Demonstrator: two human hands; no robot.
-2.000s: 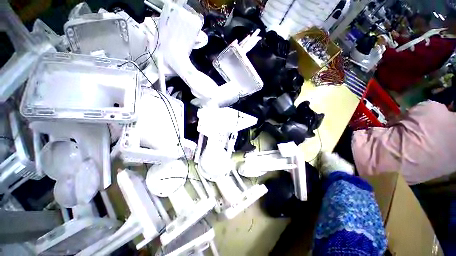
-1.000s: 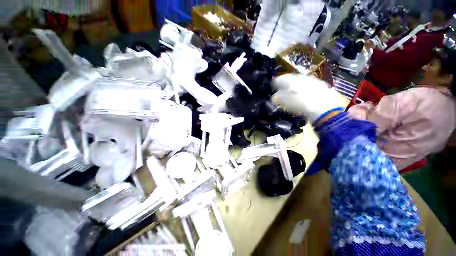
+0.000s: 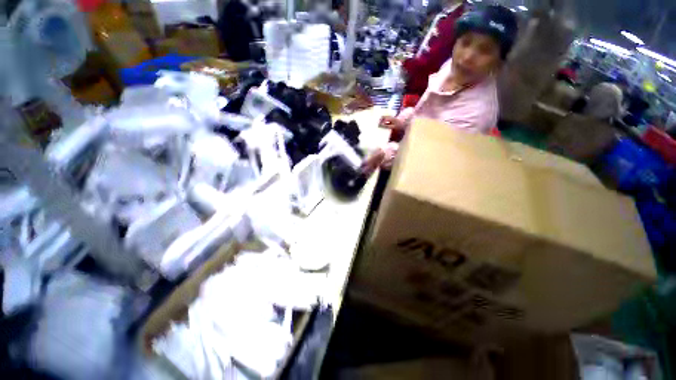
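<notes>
Neither of my hands shows in the head view. Nearest in front of me is a brown cardboard tray (image 3: pixel 175 303) full of white parts (image 3: pixel 236 315), blurred and overexposed; a clear bag over them cannot be made out. White camera housings with arms (image 3: pixel 159 223) lie in a large blurred pile on the left and middle of the bench. A single white housing (image 3: pixel 310 182) stands near the bench's right edge, beside a round black part (image 3: pixel 344 178). Black plastic parts (image 3: pixel 293 119) are heaped beyond the white pile.
A large closed brown carton (image 3: pixel 474 223) stands right of the bench. A person in pink (image 3: pixel 463 100) is behind it, hands at the bench edge. Stacked white covers (image 3: pixel 296 52) and a brown box (image 3: pixel 333 93) stand at the back. A white post (image 3: pixel 70 200) crosses the left side.
The view has swung right and up, bringing in the large carton and the person's head. My left or right arm in its blue sleeve, with the white glove, has left the picture.
</notes>
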